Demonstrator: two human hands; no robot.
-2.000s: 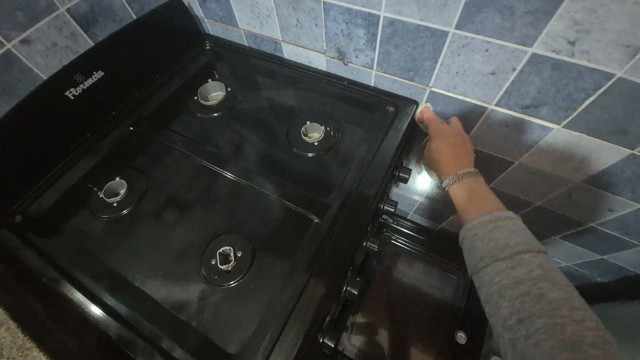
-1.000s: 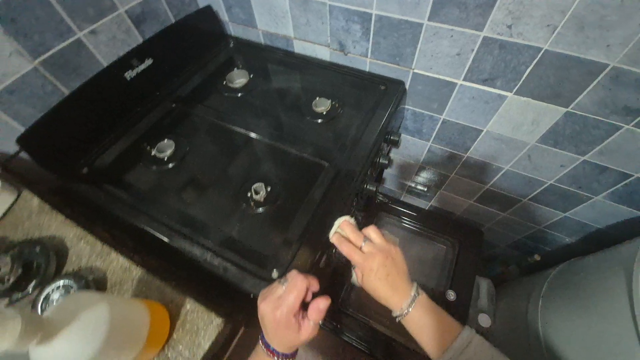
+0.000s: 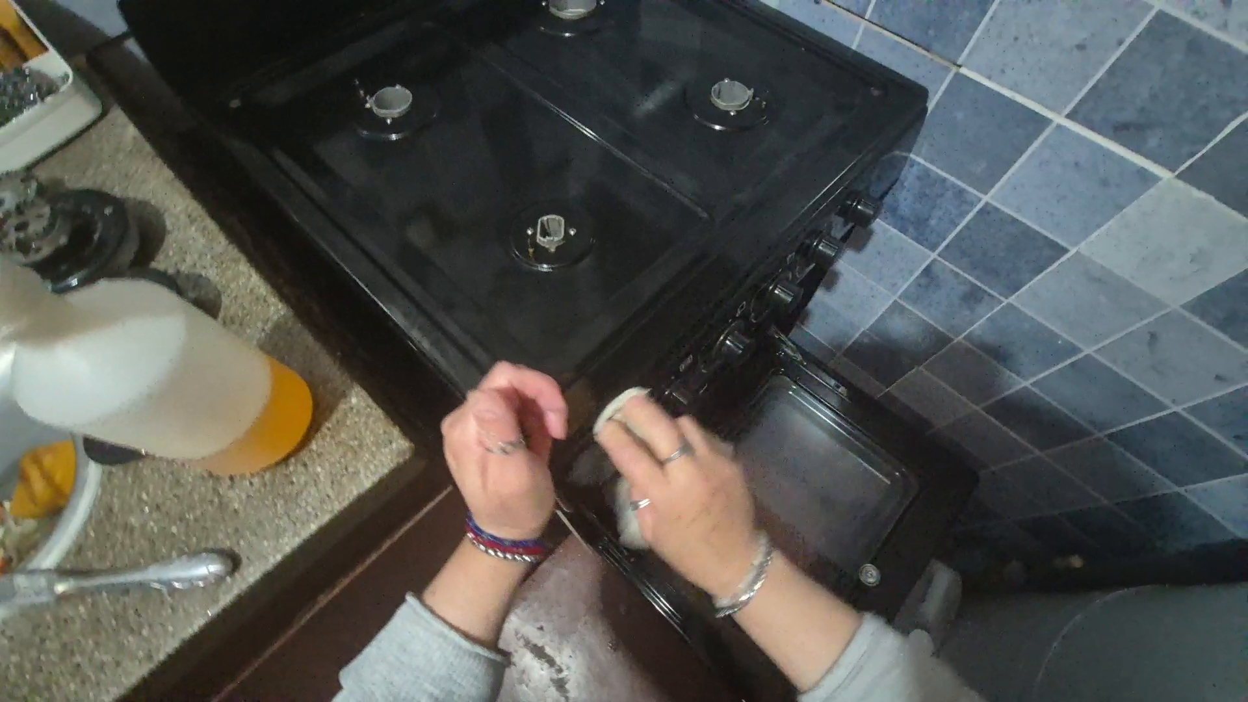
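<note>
My right hand (image 3: pixel 687 487) grips a whitish cloth (image 3: pixel 620 409) at the front corner of the black gas stove, beside the control knobs (image 3: pixel 780 295). Part of the cloth hangs below the fingers; the palm hides the rest. Just to its left, my left hand (image 3: pixel 502 453) is raised near the same corner with curled fingers; whether it holds anything cannot be seen. The glossy stove top (image 3: pixel 439 195) carries bare burner bases, one of them (image 3: pixel 551 232) nearest my hands. Below the knobs the oven door (image 3: pixel 829 478) is lowered, with its glass facing up.
On the speckled countertop (image 3: pixel 322 487) at left are a plastic bottle (image 3: pixel 146 370) with orange liquid, black burner parts (image 3: pixel 73 234), a metal utensil handle (image 3: pixel 175 573) and a bowl (image 3: pixel 88 497). Blue tiles (image 3: pixel 1033 234) cover the wall at right. A grey rounded object (image 3: pixel 1121 643) stands lower right.
My right hand has come from the stove's far front corner by the tiles to the near front corner. My left hand, unseen two seconds ago, is now beside it. The view has shifted toward the countertop.
</note>
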